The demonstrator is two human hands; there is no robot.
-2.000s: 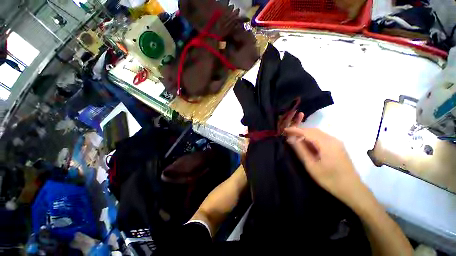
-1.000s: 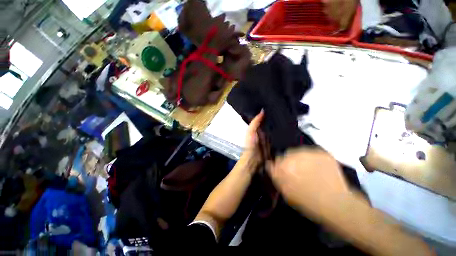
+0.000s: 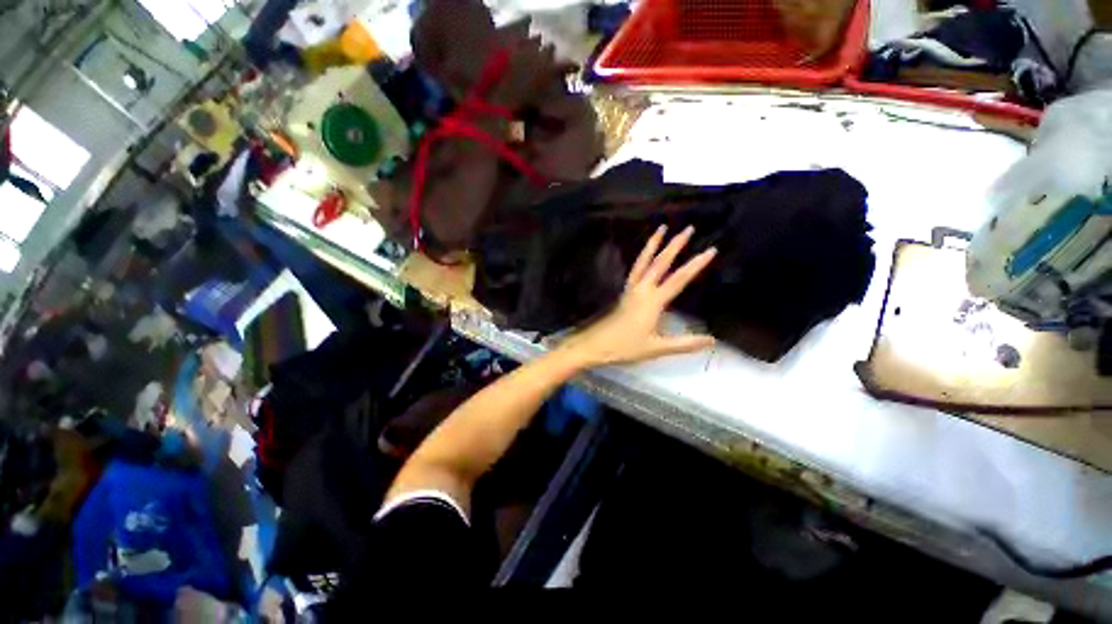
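Observation:
A bundle of black garment pieces lies flat across the white tabletop. My left hand is at the bundle's front edge with its fingers spread. It grips nothing; whether the fingertips press on the cloth is hard to tell. The dark red tie is not clearly seen on the bundle now. My right hand is not in view. A brown bundle tied with a bright red strip lies behind and to the left, against the black one.
A pale machine with a green wheel stands at upper left. A red plastic basket is at the back. A tan machine bed and pale machine head are at right. Dark pieces hang left of my lap, near a blue bag.
The black bundle, earlier held upright in both hands, now lies sideways on the table. My left hand has opened and moved on to its front. My right hand has left the picture.

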